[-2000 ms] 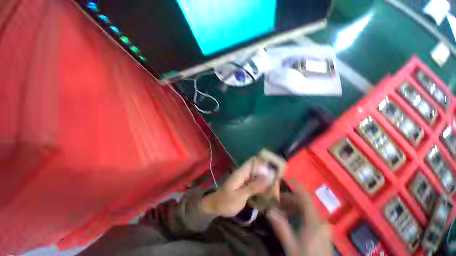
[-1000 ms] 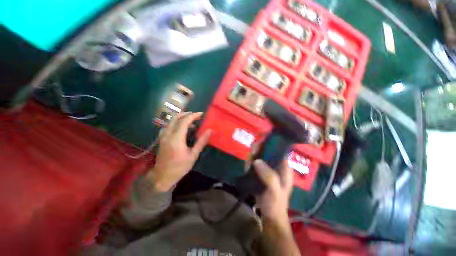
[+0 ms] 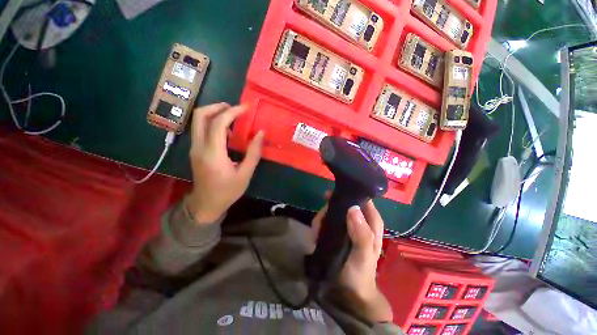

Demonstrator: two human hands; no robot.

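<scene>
My right hand (image 3: 360, 252) grips a black handheld barcode scanner (image 3: 353, 173), its head over the near edge of the red phone tray (image 3: 281, 105). A white label (image 3: 309, 135) lies in an emptied pocket by the scanner head. My left hand (image 3: 222, 157) is empty, fingers apart, at the tray's near left corner. A gold phone with its back open (image 3: 178, 88) lies on the green bench left of the tray, a white cable in its lower end. Another cabled phone (image 3: 456, 91) rests across the tray's right rim. A face-up phone (image 3: 393, 162) sits partly behind the scanner.
Stacked red trays (image 3: 435, 288) stand at the lower right. A monitor (image 3: 576, 190) is at the right edge. A white mouse (image 3: 505, 183) and loose cables lie right of the tray. A round white object (image 3: 52, 23) and a cable are at the upper left.
The view has moved closer to the tray's near end. The cabled phone, earlier in my hands, now lies on the bench. My right hand has taken the scanner, now held over the label end.
</scene>
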